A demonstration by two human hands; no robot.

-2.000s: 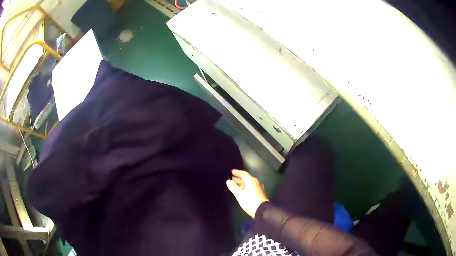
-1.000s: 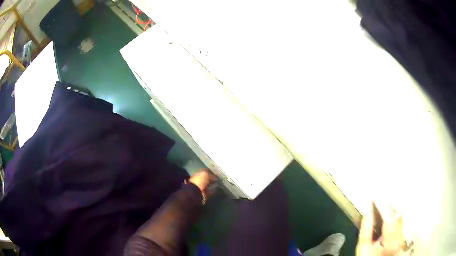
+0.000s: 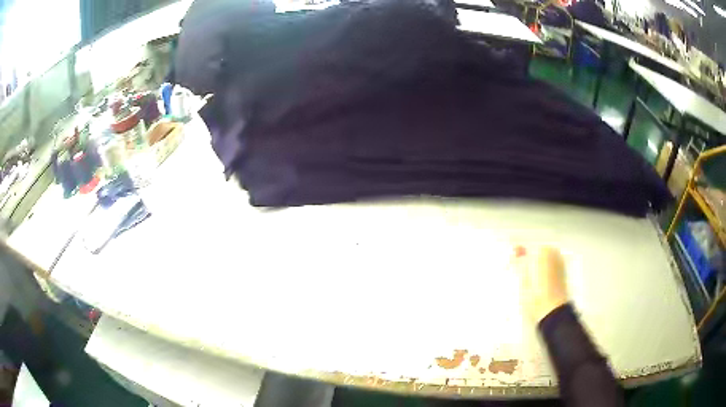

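A large pile of dark navy-purple cloth (image 3: 414, 135) lies across the far half of the white worktable (image 3: 318, 278), its near edges stacked in layers. My right hand (image 3: 548, 278) is over the table's right part, short of the cloth and not touching it. It is blurred and washed out by glare; its fingers point away from me and look spread from the thumb, with nothing visible in them. A dark sheer sleeve covers the wrist. My left hand is not in view.
Thread cones and small supplies (image 3: 119, 147) stand at the table's left, with a pale-and-dark packet or cloth (image 3: 118, 219) nearer. The chipped front edge (image 3: 478, 389) runs along the bottom, above a pale box (image 3: 171, 362). A yellow rack (image 3: 686, 208) with a blue bin (image 3: 702, 253) stands right.
The view has swung up from the floor, the dark cloth heap and the open drawer to the tabletop. My left hand has left the picture; my right hand is now farther in over the table.
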